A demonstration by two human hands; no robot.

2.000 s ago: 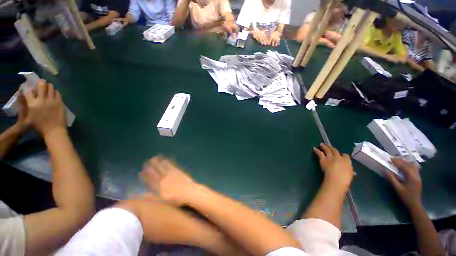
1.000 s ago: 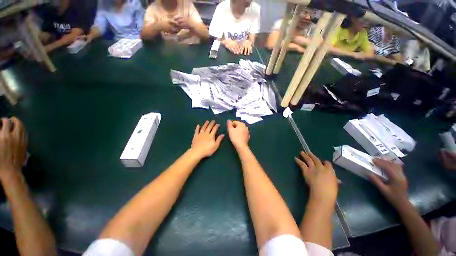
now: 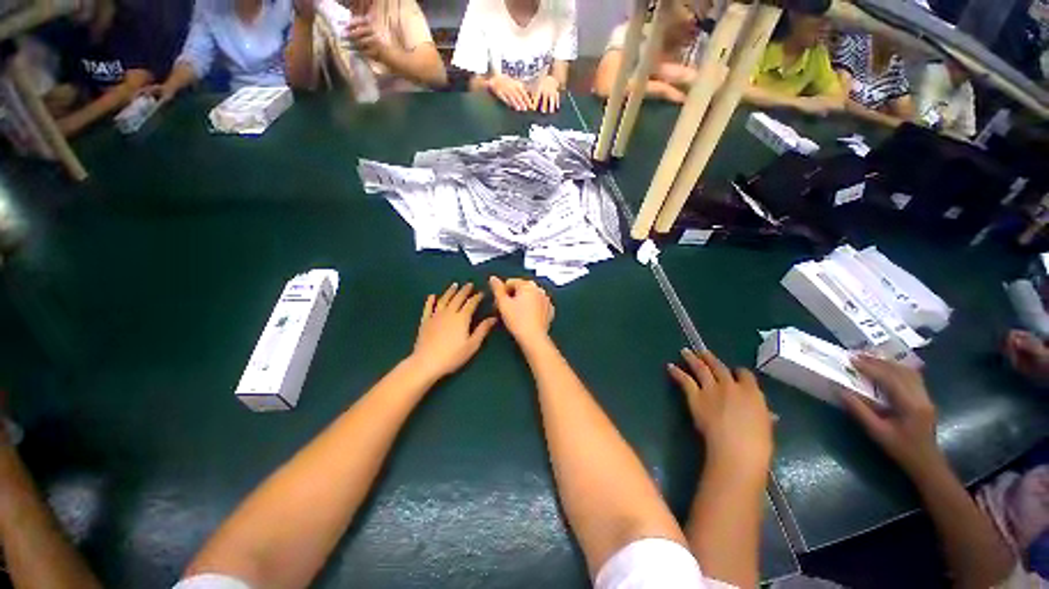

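Observation:
My left hand (image 3: 450, 331) lies palm down on the green table top (image 3: 380, 472), its fingers apart and nothing in it. My right hand (image 3: 523, 308) rests just to its right with the fingers curled in; nothing shows in it. A long white carton (image 3: 289, 341) lies by itself on the table, left of my left hand, not touched. A loose heap of printed leaflets (image 3: 506, 198) lies just beyond my hands.
A neighbour's hands are at the right, one on the table (image 3: 727, 403), one on a white carton (image 3: 814, 364). More cartons (image 3: 865, 301) lie behind it. Pale posts (image 3: 704, 127) slant down beside a dark heap (image 3: 828, 190). People sit along the far side.
My forearms were crossed at the lower left; now both hands lie side by side before the leaflets. The view has shifted, and the lone carton appears further left and nearer.

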